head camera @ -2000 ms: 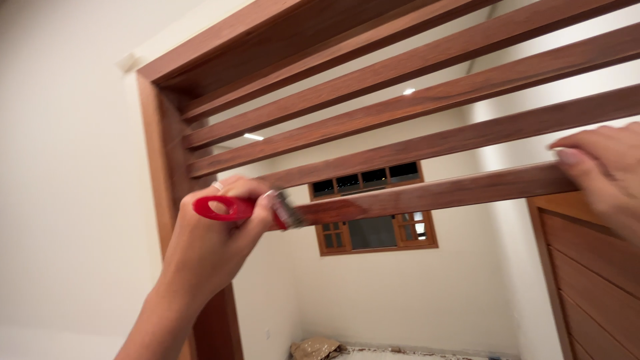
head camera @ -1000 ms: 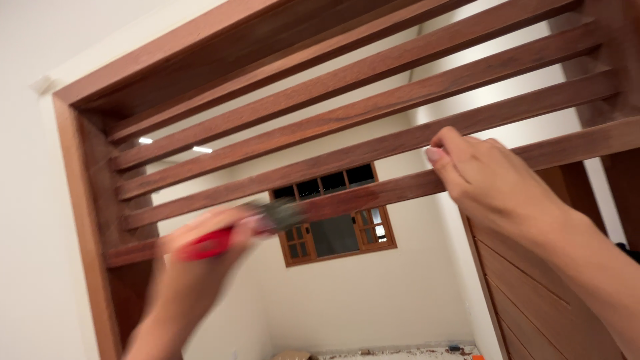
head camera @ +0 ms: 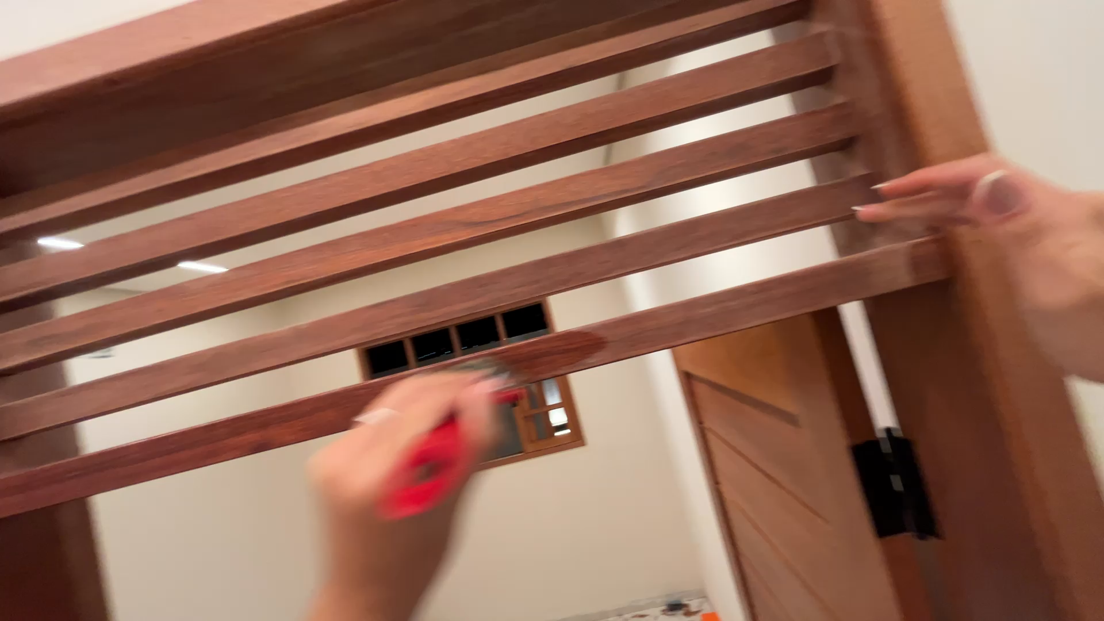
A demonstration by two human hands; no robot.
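Note:
My left hand (head camera: 392,466), blurred by motion, grips a paintbrush with a red handle (head camera: 431,470). Its bristles are at the lowest wooden slat (head camera: 733,306), near the middle of its length. Left of the brush that slat looks darker and wet, and the dark patch ends just right of the bristles; the right part is paler. My right hand (head camera: 992,203) holds nothing, its fingers extended by the right jamb of the wooden frame (head camera: 940,95), fingertips at the end of the second-lowest slat (head camera: 690,246). Whether they touch it I cannot tell.
Several more slats (head camera: 483,220) run above, between the jambs. A panelled wooden door (head camera: 759,457) stands beyond at the right, with a black hinge (head camera: 895,483) on the jamb. Through the opening show a wood-framed window (head camera: 552,423) and a floor with debris (head camera: 664,608).
My right hand has left the lowest slat and is now at the right jamb. My left hand has moved right along the lowest slat with the brush, and the dark wet stretch reaches further right.

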